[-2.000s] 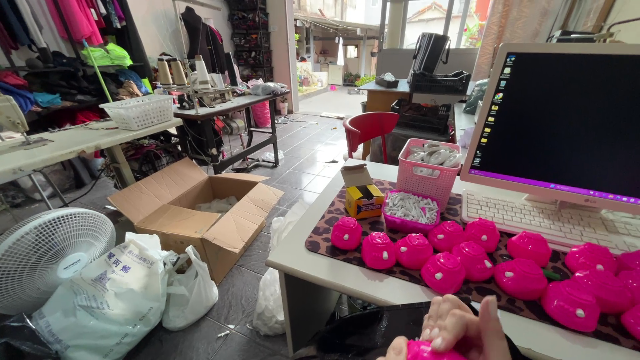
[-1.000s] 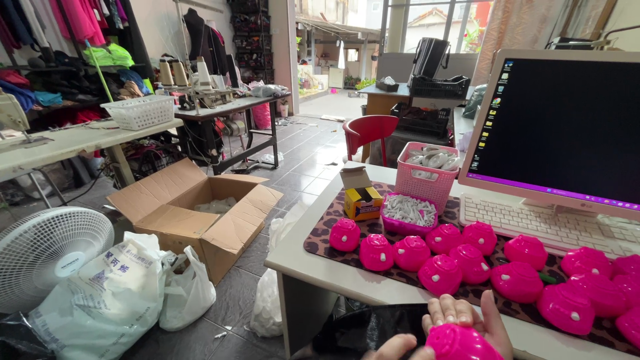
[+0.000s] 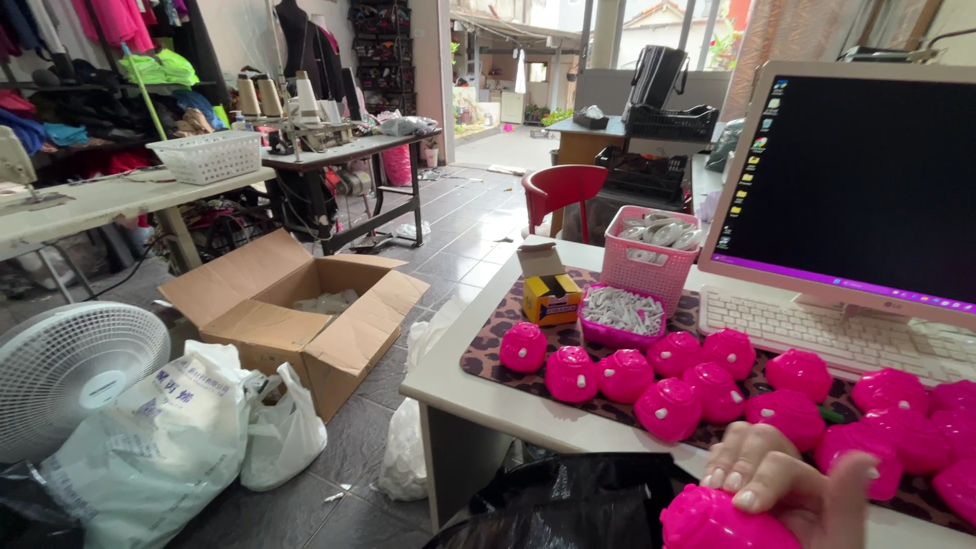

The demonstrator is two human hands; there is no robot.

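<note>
Low at the right, a glossy pink plastic piece (image 3: 720,520) is gripped by one hand (image 3: 793,476), which reaches in from the right with its fingertips on the piece's top; I take it for my right hand. My left hand is out of view. Beyond, several similar pink pieces (image 3: 668,410) with small white parts on them lie on a leopard-print mat (image 3: 488,343). At the mat's back are a pink tray (image 3: 610,335) of small white plastic parts, a yellow and black box (image 3: 550,296) with its flap up, and a pink basket (image 3: 648,278) holding pale pieces.
A monitor (image 3: 862,183) and keyboard (image 3: 808,328) occupy the desk's right. A black plastic bag (image 3: 564,503) lies below the desk edge. On the floor to the left are an open cardboard box (image 3: 335,358), white plastic bags (image 3: 160,450) and a fan (image 3: 84,374). A red chair (image 3: 560,191) stands behind.
Two hands were around the pink piece one second ago; now only one shows. The pink piece sits lower and farther right than the hands were two seconds ago.
</note>
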